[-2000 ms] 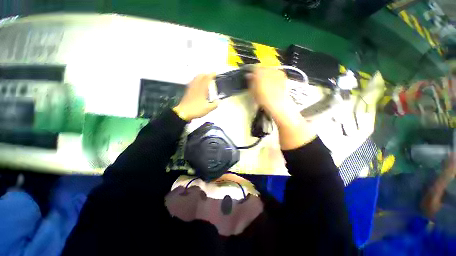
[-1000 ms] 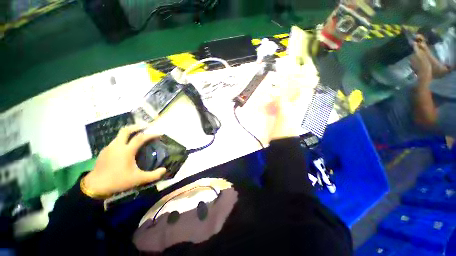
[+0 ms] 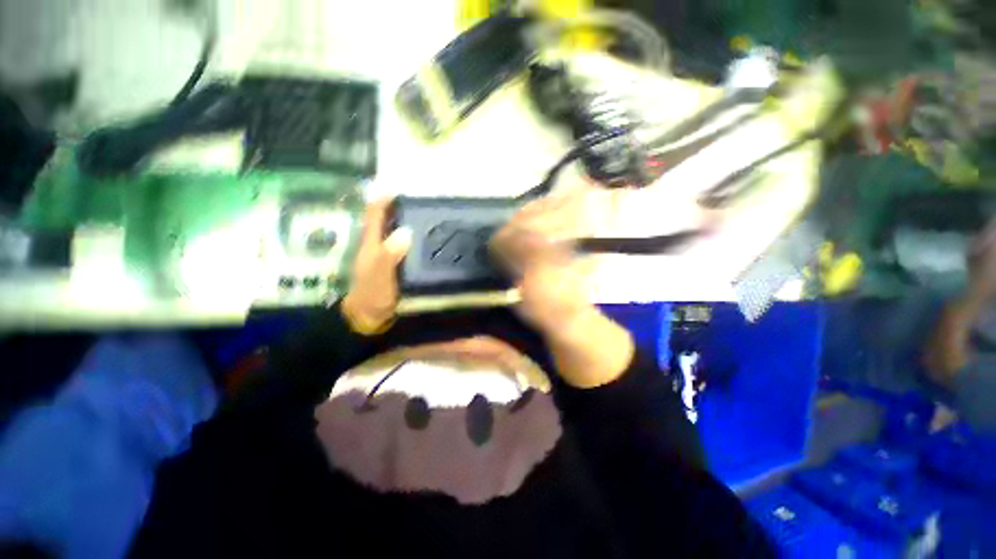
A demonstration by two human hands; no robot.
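The frame is blurred. A black tower socket (image 3: 453, 242), turned with a flat rectangular side towards me, is at the bench's front edge. My left hand (image 3: 377, 268) grips its left end, thumb on the near face. My right hand (image 3: 555, 278) is at its right end with bent fingers over the face. A dark thin bar or tool (image 3: 639, 242) sticks out to the right from beside my right hand; what it is and whether the hand holds it cannot be told. A black power cord bundle (image 3: 606, 137) lies behind the right hand.
A boxed device with a pale end (image 3: 464, 76) lies at the bench back. A black printed panel (image 3: 311, 122) is on the left, with a dark cord beside it. A perforated sheet (image 3: 770, 284) is at the right edge, above a blue bin (image 3: 759, 393). A person's arm (image 3: 961, 317) shows far right.
The tower socket is turned and its flat side now faces up. My right hand has come back from the right side of the bench to the socket. The view has swung.
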